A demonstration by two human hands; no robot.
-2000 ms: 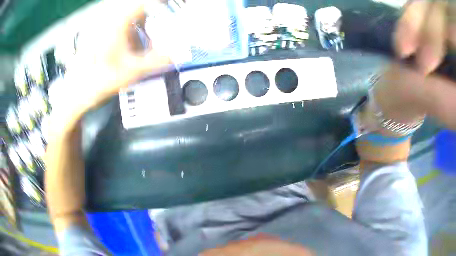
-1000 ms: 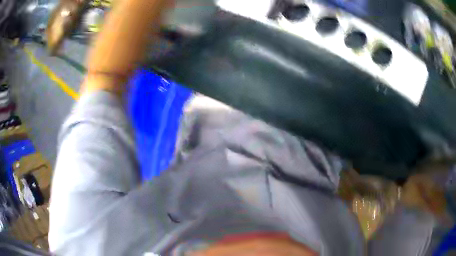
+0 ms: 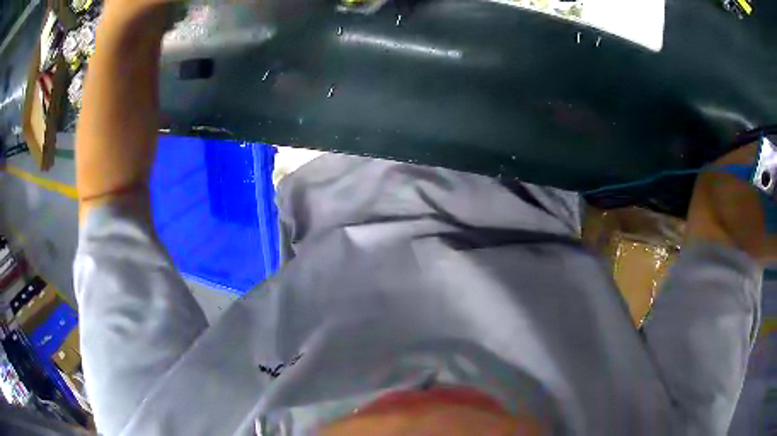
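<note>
The white fixture plate shows only its lower right end at the top edge, on the dark green mat. A small part of a yellow and white piece shows at the top edge, left of the plate. My left forearm rises at the left, and its hand is cut off by the top edge. My right wrist, with the light-blue strap and metal plate, is at the right edge; its hand is out of the picture. A small black block lies on the mat near my left forearm.
White and yellow assemblies lie at the upper left, beside a brown cardboard edge. A blue bin and a cardboard box are below the bench edge. A thin blue cord runs to the strap. Small pale bits are scattered on the mat.
The view has swung and tilted down, so the plate's round holes and the blue tray have left the picture. Both hands, seen blurred two seconds ago, are now beyond its edges.
</note>
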